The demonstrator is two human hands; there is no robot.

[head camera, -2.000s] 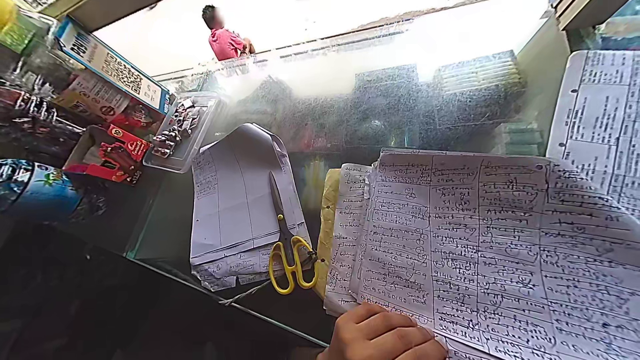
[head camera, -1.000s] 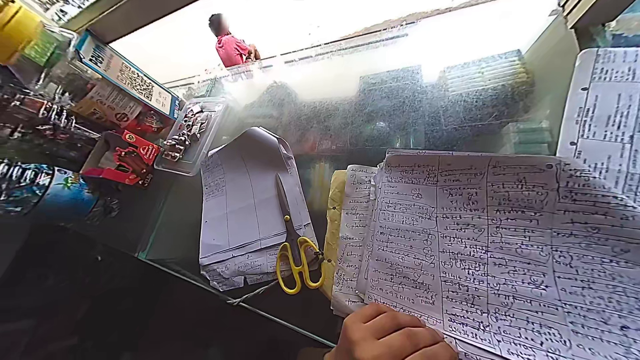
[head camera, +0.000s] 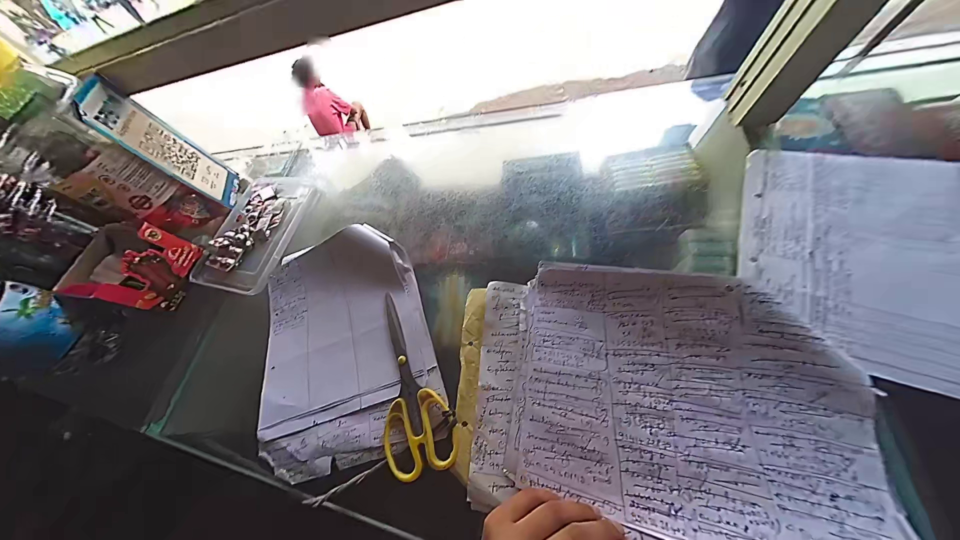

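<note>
My left hand [head camera: 551, 517] lies at the bottom edge, its bent fingers on the lower left corner of an open stack of handwritten sheets [head camera: 675, 390]; whether anything is between the fingers is hidden. My right hand is not in view. Left of the stack, yellow-handled scissors [head camera: 409, 412] rest with blades pointing up and nearly together. They lie over a smaller pile of folded white papers [head camera: 337, 345]. A yellow quilted-looking edge [head camera: 470, 375] shows under the handwritten stack. At the right lies a larger white sheet with faint ruled columns [head camera: 847, 277].
A glass counter [head camera: 465, 225] lies beneath, with stacked goods visible through it. At the left stand a clear plastic tray [head camera: 259, 247] of small packets, a red open box [head camera: 120, 270] and a board with a printed code [head camera: 157, 142]. Beyond the glass is a person in pink [head camera: 326, 109].
A dark-clothed shape has come into view at the top right. The large right-hand sheet now shows fainter writing than before. My left hand stays on the papers; the view has shifted somewhat.
</note>
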